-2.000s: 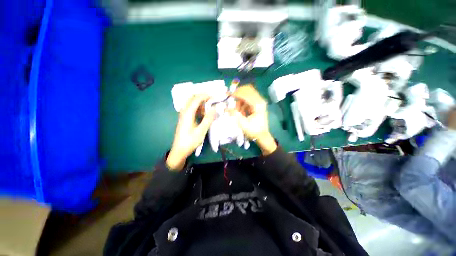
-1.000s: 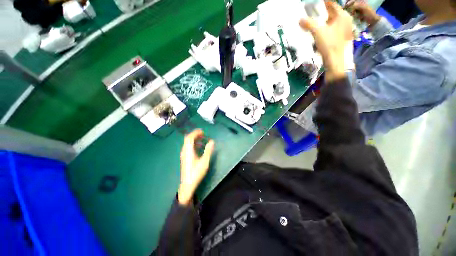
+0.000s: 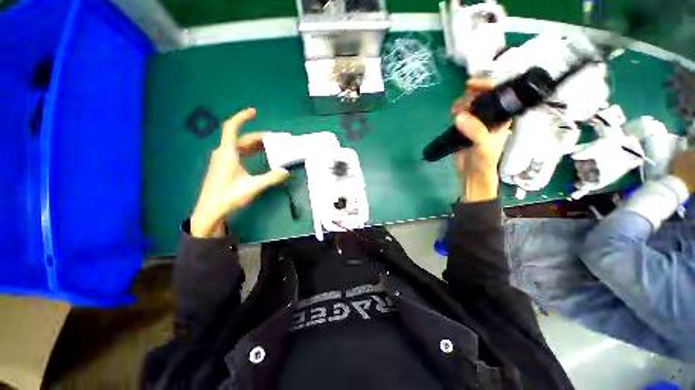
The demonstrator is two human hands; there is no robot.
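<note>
A white camera housing (image 3: 337,190) lies on the green mat in front of me, with a white bracket (image 3: 301,148) at its upper left and thin wires at its lower end. My left hand (image 3: 238,171) is at the bracket's left, thumb and fingers spread around its end; whether they touch it I cannot tell. My right hand (image 3: 480,141) is closed around a black electric screwdriver (image 3: 499,110), held tilted to the right of the housing, its tip pointing down-left.
A screw feeder (image 3: 343,47) stands at the back, pale loops (image 3: 410,65) beside it. Black plates (image 3: 201,121) lie on the mat. White units (image 3: 537,145) are piled right, near a neighbour's arm (image 3: 648,209). A blue bin (image 3: 95,160) stands left.
A housing now lies in front of me. My right hand has come back from the far right and taken hold of the screwdriver. The view has turned.
</note>
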